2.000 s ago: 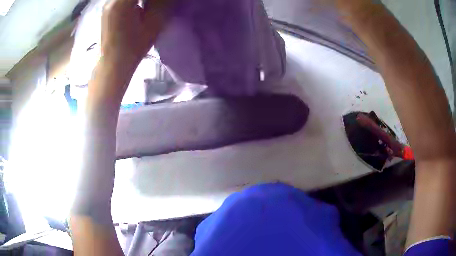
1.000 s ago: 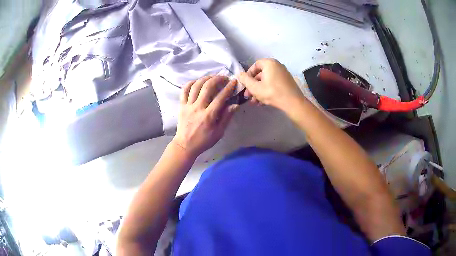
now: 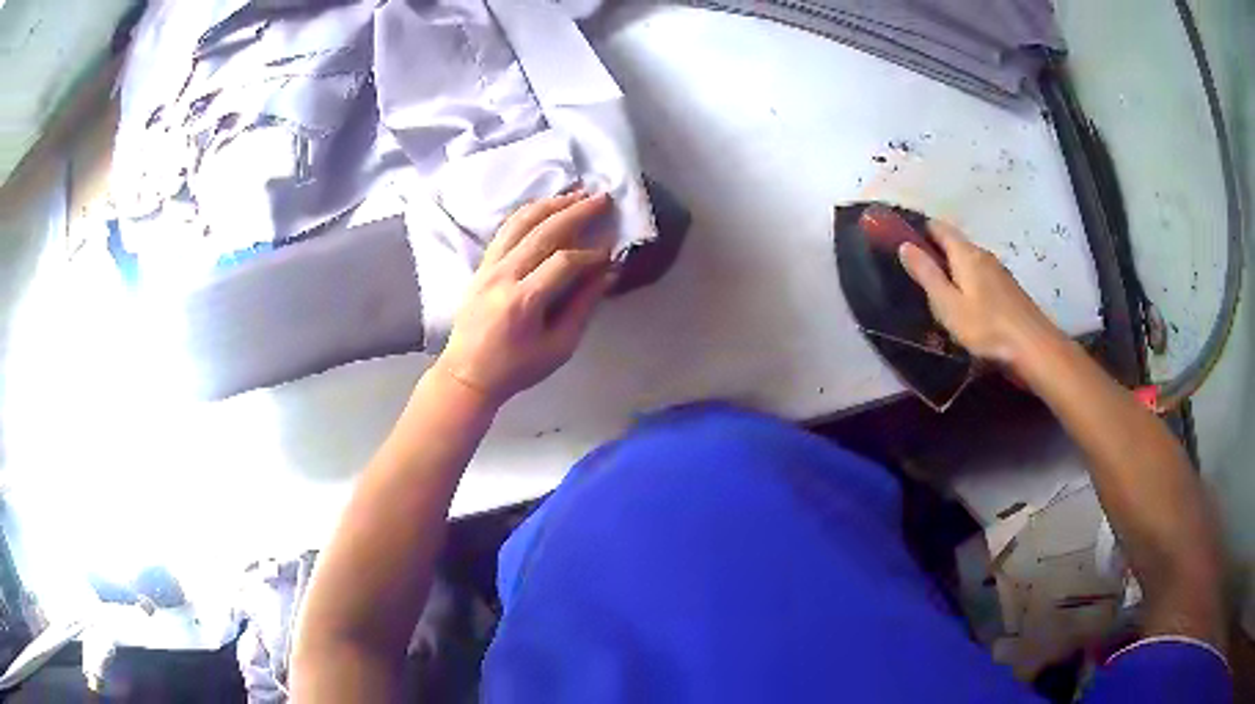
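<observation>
A light grey garment piece (image 3: 516, 165) lies over the dark padded sleeve board (image 3: 317, 310), whose rounded end shows past the cloth on the right. My left hand (image 3: 530, 289) rests on the garment piece over the board, fingers bent, pressing the cloth near its right edge. My right hand (image 3: 970, 296) is closed around the brown-red handle of the iron (image 3: 881, 282), which sits on the table at the right, apart from the cloth. Part of the handle is hidden by the fingers.
Crumpled grey pieces (image 3: 262, 138) lie at the far left. Flat grey layers (image 3: 950, 48) lie at the far right edge. A hose (image 3: 1218, 275) curves down the right side. A grey cloth bundle (image 3: 269, 612) is below the table edge at left. Bright glare covers the left.
My right hand has left the cloth, moved right and taken hold of the iron's handle. My left hand stays on the cloth, slightly further left. The garment now drapes over the board.
</observation>
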